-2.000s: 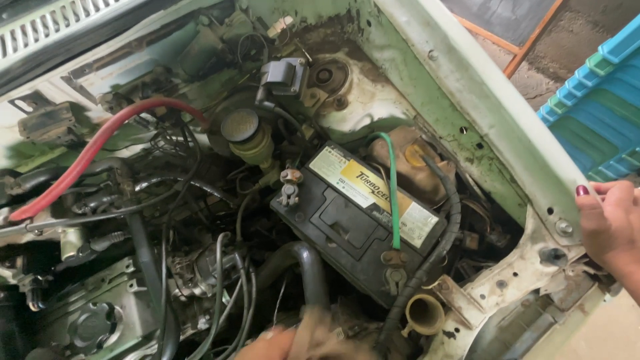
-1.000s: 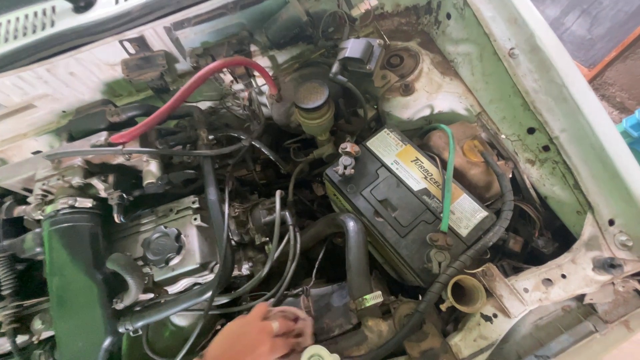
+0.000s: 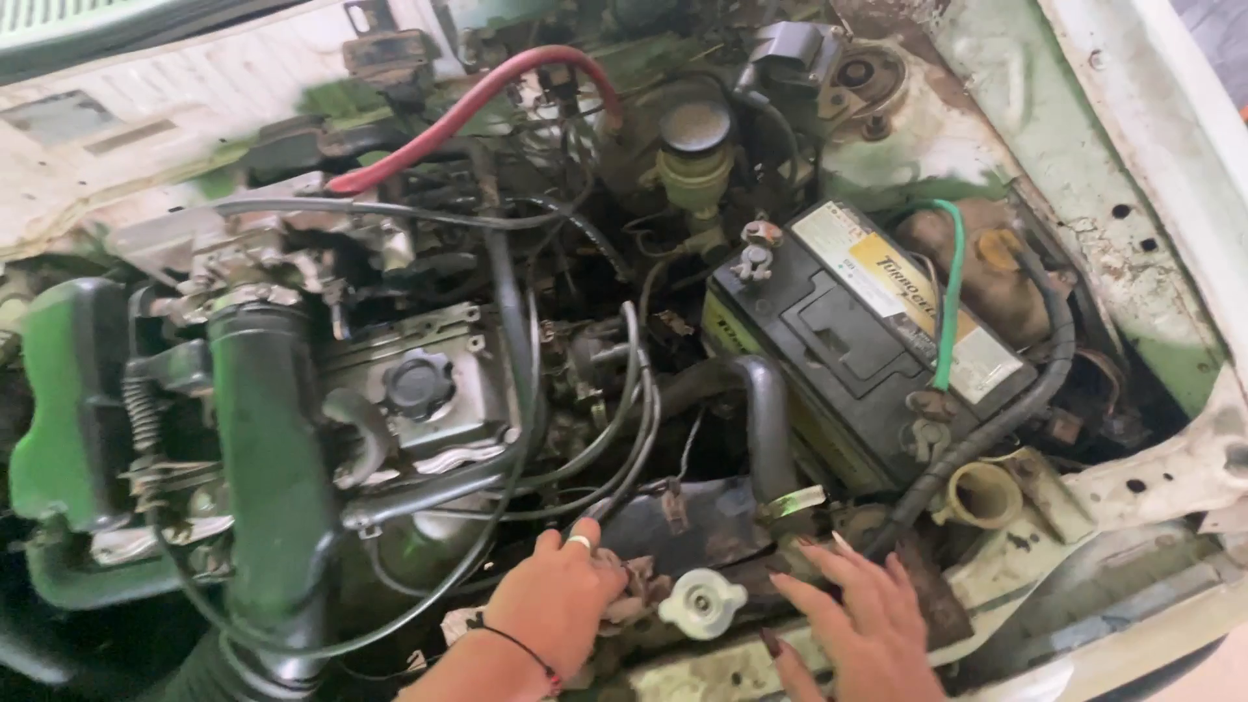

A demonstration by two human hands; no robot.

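My left hand (image 3: 561,597), with a ring and a thin bracelet, grips a crumpled brownish cloth (image 3: 632,588) at the front of the engine bay. Just right of the cloth sits a metal radiator cap (image 3: 702,604). My right hand (image 3: 858,614) is spread over the radiator's top edge, right of the cap, fingers apart and holding nothing. Beyond it a radiator hose (image 3: 768,429) with a metal clamp (image 3: 795,501) curves down. The black car battery (image 3: 848,336) stands behind, a green wire (image 3: 951,292) running to its near terminal.
An engine oil filler cap (image 3: 419,383), a black intake duct (image 3: 268,468) and loose cables fill the left side. A red hose (image 3: 468,112) arches at the back. A yellowed filler neck (image 3: 983,494) and the pale fender (image 3: 1121,175) lie to the right.
My right hand, on the fender edge two seconds ago and out of view one second ago, is now over the radiator's top. My left hand remains at the front with the cloth. The view has shifted.
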